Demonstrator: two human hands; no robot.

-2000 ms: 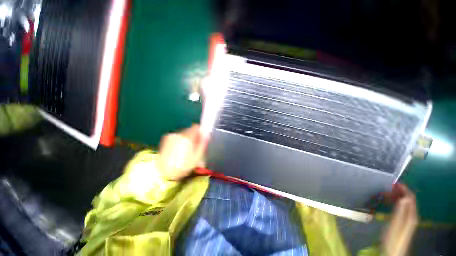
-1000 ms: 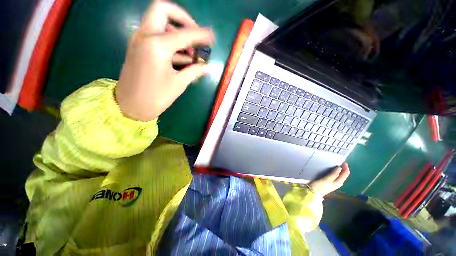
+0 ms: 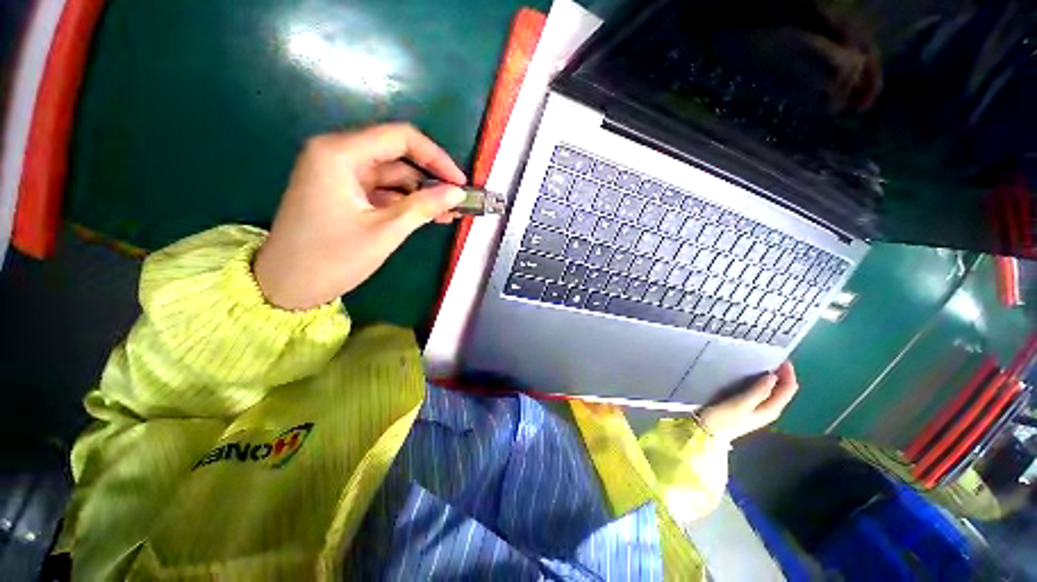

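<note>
An open grey laptop (image 3: 591,347) with black keys and a dark screen lies tilted on a white liner sheet over a red pad (image 3: 500,114). My left hand (image 3: 353,205) pinches a USB stick (image 3: 475,201) between thumb and fingers. The stick's metal plug points at the laptop's left edge and is at or very near it; I cannot tell if it is in the port. My right hand (image 3: 748,405) holds the laptop's right front corner. Another small stick (image 3: 838,306) sticks out of the laptop's right edge.
Green bench (image 3: 205,102) lies around the laptop. Another red pad (image 3: 48,125) with a white liner is at the far left. Stacked red pads (image 3: 961,426) and a blue container (image 3: 910,534) are at the right. My yellow smock is close to the laptop's front edge.
My left hand has come down and towards the laptop, bringing the stick from above the bench to the left edge. My right hand stays at the front corner.
</note>
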